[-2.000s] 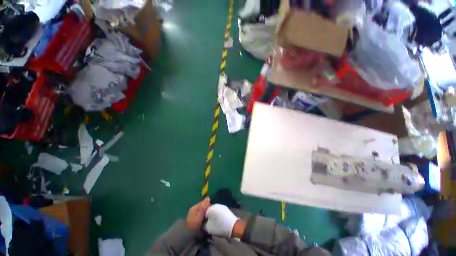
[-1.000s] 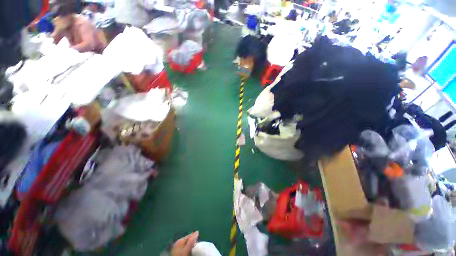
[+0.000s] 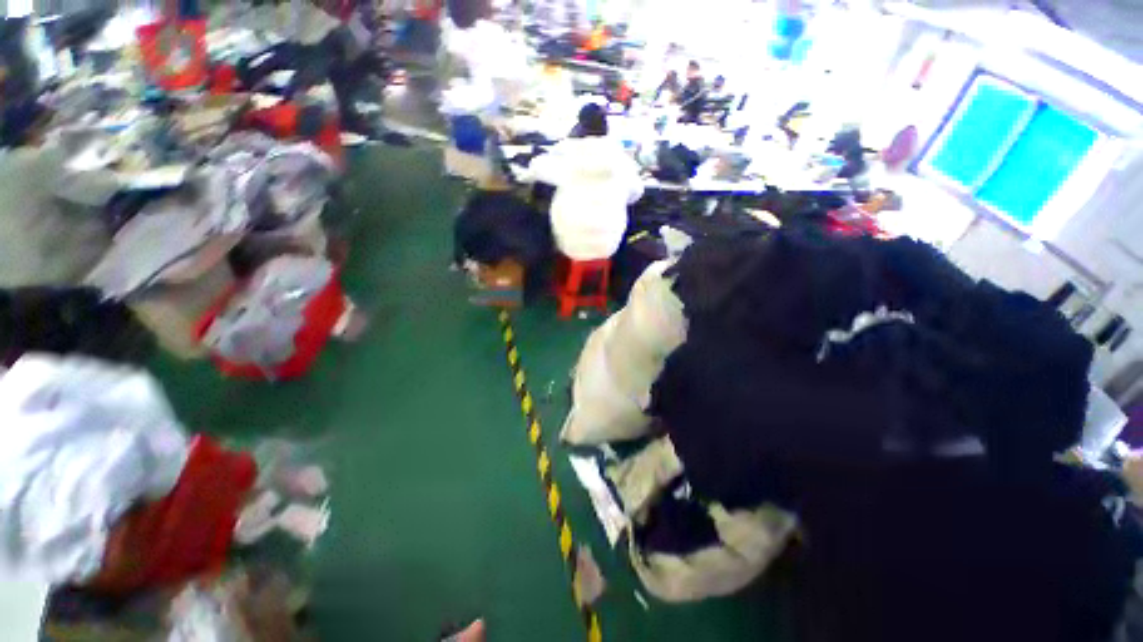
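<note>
A bare fingertip or small part of a hand [image 3: 466, 631] shows at the bottom edge, cut off by it. It sits where my left hand showed in the earlier frames. What it holds, if anything, cannot be seen. My right, gloved hand is out of the picture. Nearest in front of me on the right is a large heap of dark cloth [image 3: 865, 376]. It rises above pale cloth sacks [image 3: 627, 357] beside the aisle tape [image 3: 548, 480].
The green floor aisle [image 3: 401, 414] runs forward. On the left stand red crates with pale cloth [image 3: 270, 320] and a white cloth heap [image 3: 82, 452]. Ahead, a person in white [image 3: 589, 201] sits on a red stool [image 3: 584, 286] by a dark bundle [image 3: 501, 230] on a box.
The view has moved forward along the aisle and tilted up. The white table has left the picture, the dark heap is nearer, and my hands have dropped almost out of view.
</note>
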